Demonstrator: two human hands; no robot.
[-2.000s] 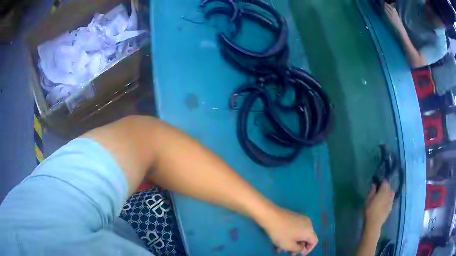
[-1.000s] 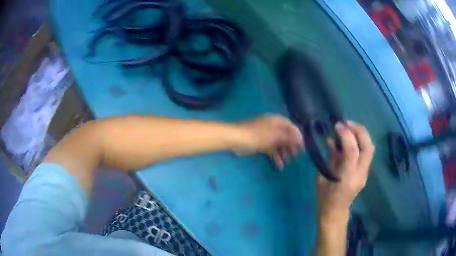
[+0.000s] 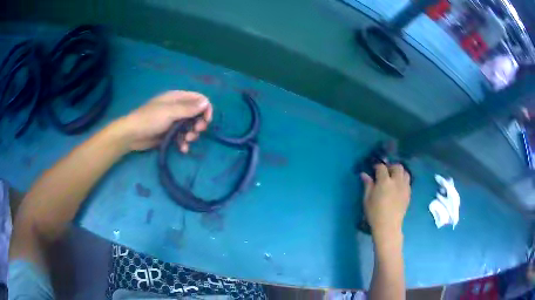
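My left hand [image 3: 186, 120] holds a black headband [image 3: 202, 205] by one end, low over the bench. A black yoke [image 3: 253, 117] curves at the headband's other end. My right hand [image 3: 388, 190] is over the loose yoke pile [image 3: 365, 221] on the right, fingers bent down onto it; its fingertips are partly hidden, so whether it grips a piece cannot be told. The headband pile [image 3: 82, 76] lies at the far left of the bench.
The blue-green bench [image 3: 293, 234] runs across the view, with the green belt [image 3: 281, 35] behind it. A black headband unit [image 3: 384, 51] lies on the belt. A white scrap [image 3: 446, 202] is right of the yoke pile. A dark bar [image 3: 463, 111] crosses the belt.
The view has turned right. My left hand, empty a second ago, now has the headband that was in my right hand. My right hand has moved to the yoke pile.
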